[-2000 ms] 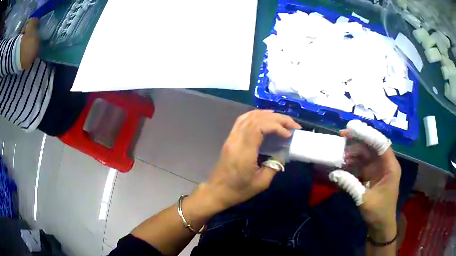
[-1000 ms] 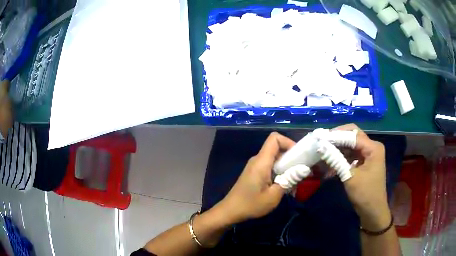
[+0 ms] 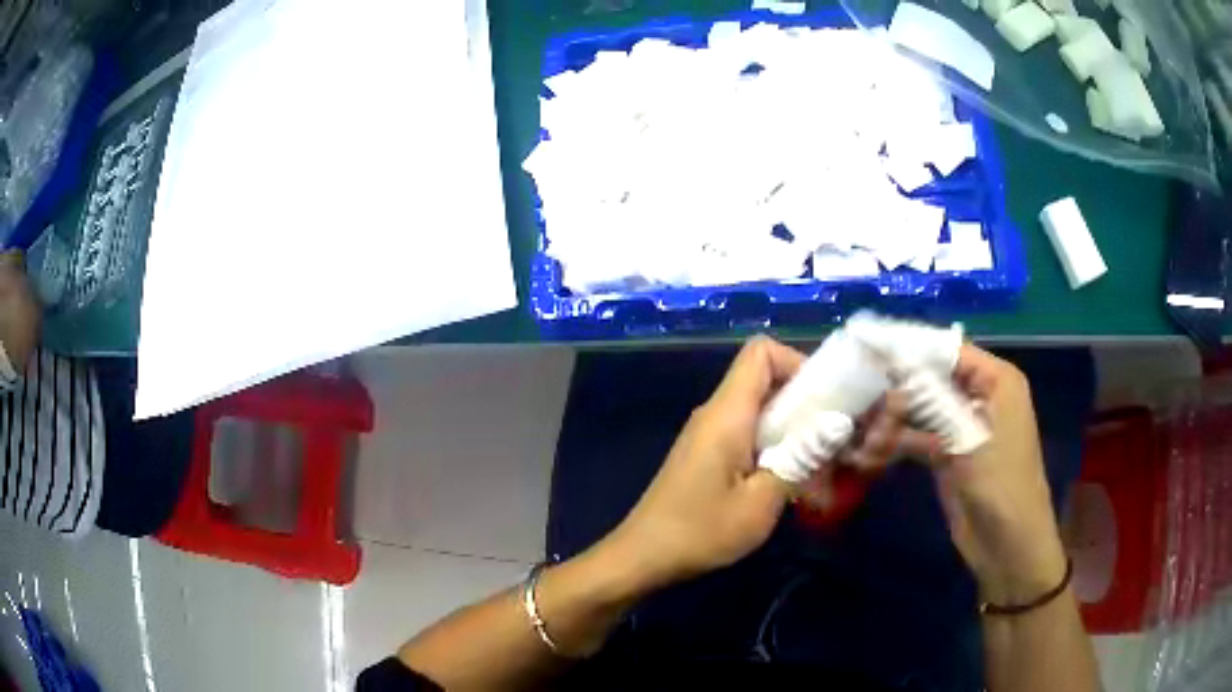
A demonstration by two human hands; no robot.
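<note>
A small white-filled case (image 3: 822, 385) is held above the lap, just in front of the bench edge. My left hand (image 3: 716, 466) grips its lower left end, with a white ridged wrap on the thumb. My right hand (image 3: 980, 446) has its wrapped index finger and thumb at the upper right end. The right fingertips are blurred and cover that end, so what they touch there is hidden. White pads (image 3: 730, 162) lie heaped in a blue basket (image 3: 770, 306) behind the hands.
White sheets (image 3: 324, 189) lie at left, beside a clear blister tray (image 3: 115, 216). A clear bag holds cream foam blocks (image 3: 1121, 95) at upper right; a white block (image 3: 1073, 243) and dark phone (image 3: 1200, 270) lie below. Red stools (image 3: 324, 473) stand beneath. Another person's striped sleeve (image 3: 47, 446) shows at left.
The view has swung right, so the basket sits further left. The case has turned from nearly level to slanted, and my right wrapped fingers have closed in over its upper end.
</note>
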